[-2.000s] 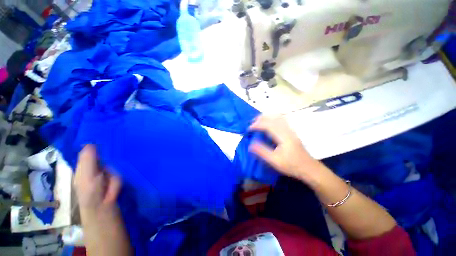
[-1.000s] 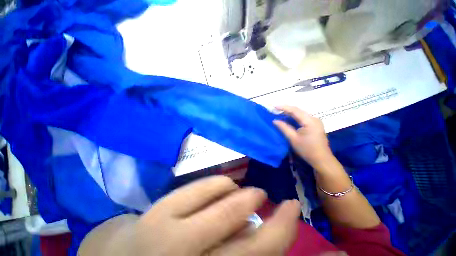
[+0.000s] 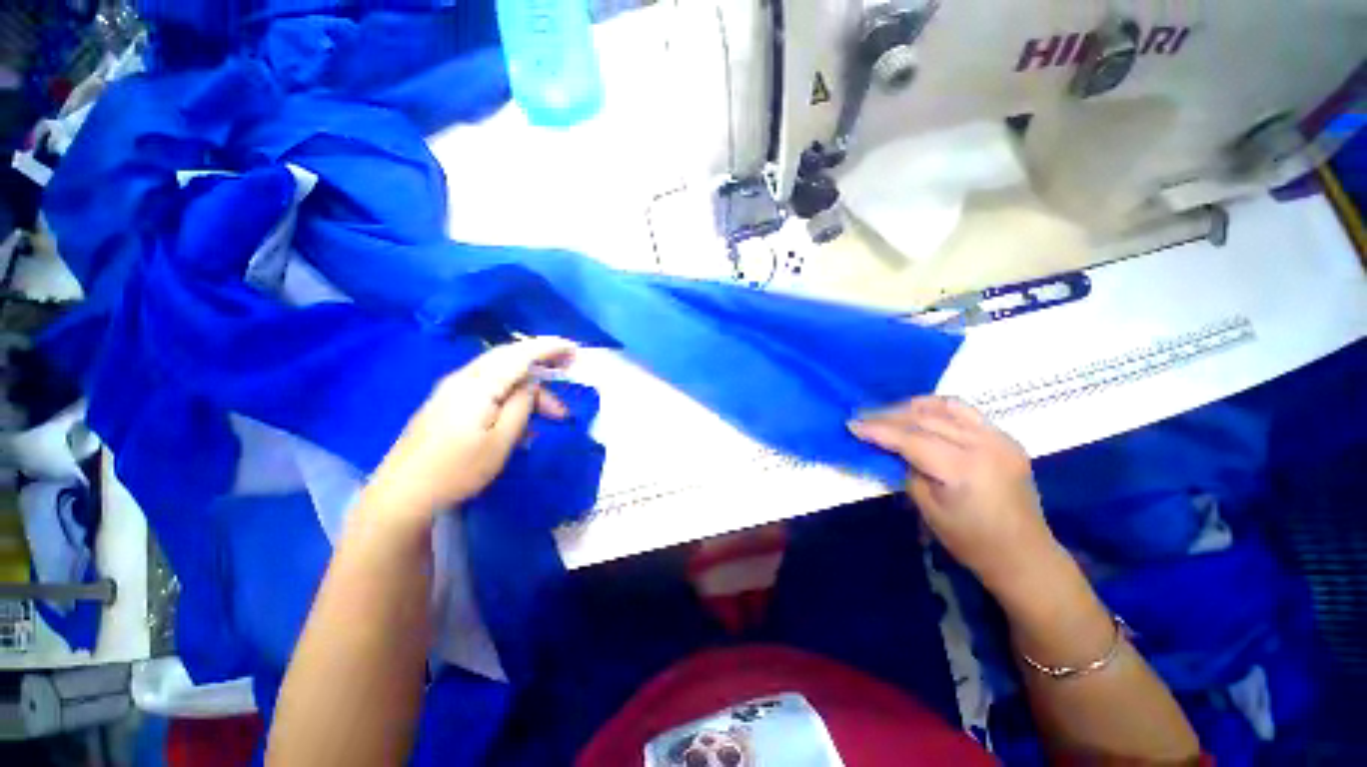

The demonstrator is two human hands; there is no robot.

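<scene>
A royal-blue garment piece (image 3: 675, 337) is stretched across the white table in front of the sewing machine, joined to a large blue heap at left with pale panels (image 3: 323, 480). My right hand (image 3: 960, 472) grips the lower edge near its right end between thumb and fingers. My left hand (image 3: 480, 420) pinches blue cloth near the table's front edge; its fingertips are close together and a blue fold hangs beside them. The presser foot area (image 3: 747, 210) lies behind the cloth, with no cloth under it that I can see.
The cream machine head (image 3: 1049, 90) stands at the upper right. Dark-blue thread snips (image 3: 1027, 295) lie by its bed, just beyond the cloth's right end. A light-blue lamp (image 3: 549, 60) is at the top. Blue garment pieces (image 3: 1169, 584) are heaped below the table at right.
My left hand has moved from close before the camera to the cloth at left and taken hold of it. The strip's right end has swung up and right, with my right hand on its lower edge.
</scene>
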